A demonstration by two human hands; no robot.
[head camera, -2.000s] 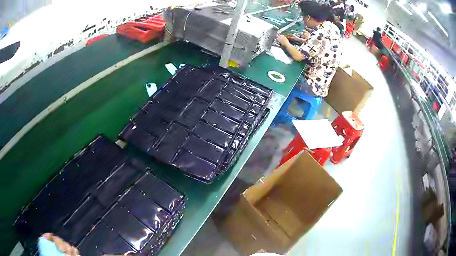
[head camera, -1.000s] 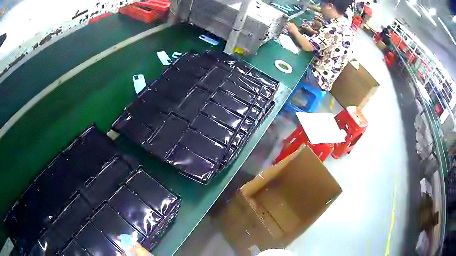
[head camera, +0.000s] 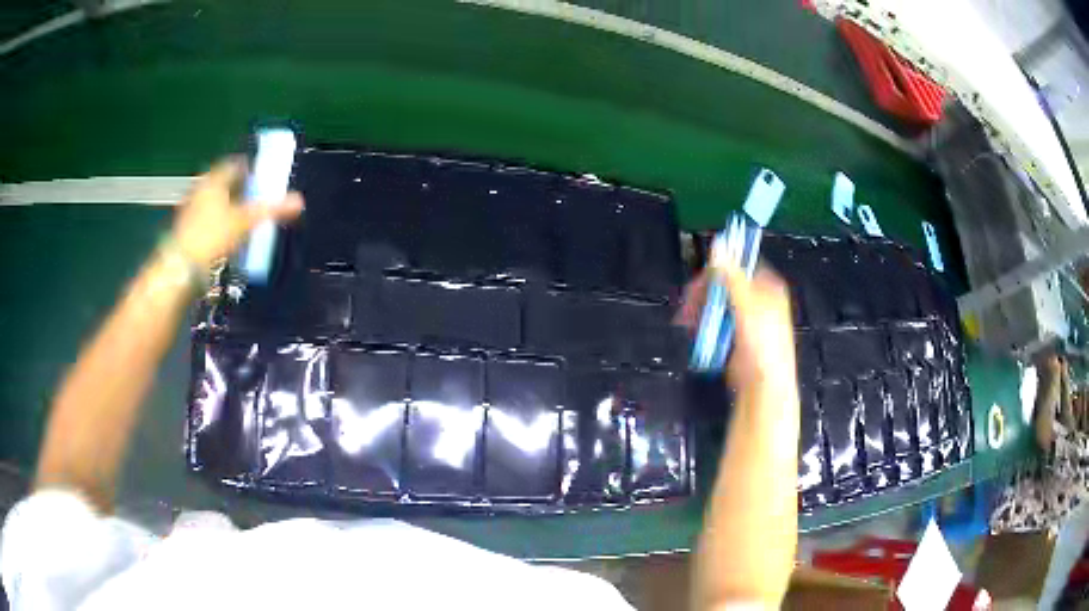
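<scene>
My left hand point(head camera: 221, 217) holds light-blue phone back covers point(head camera: 272, 167), upright above the left end of the near black blister tray point(head camera: 448, 424). My right hand point(head camera: 746, 313) holds a small bunch of light-blue covers point(head camera: 714, 316) over the gap between the near tray and the second black tray pile point(head camera: 890, 346). Both hands are slightly blurred. The near tray's pockets show no blue pieces in them. The exact number of covers in each hand cannot be told.
Loose blue covers lie on the green conveyor belt point(head camera: 502, 84), one point(head camera: 764, 197) just beyond my right hand. A red basket point(head camera: 890, 74) is at the upper right. A pale tape roll point(head camera: 996, 426), a red stool and a white sheet point(head camera: 929, 573) are at the right.
The view has swung left, so the trays now lie across the frame. Both hands have come into full view, each now holding blue covers.
</scene>
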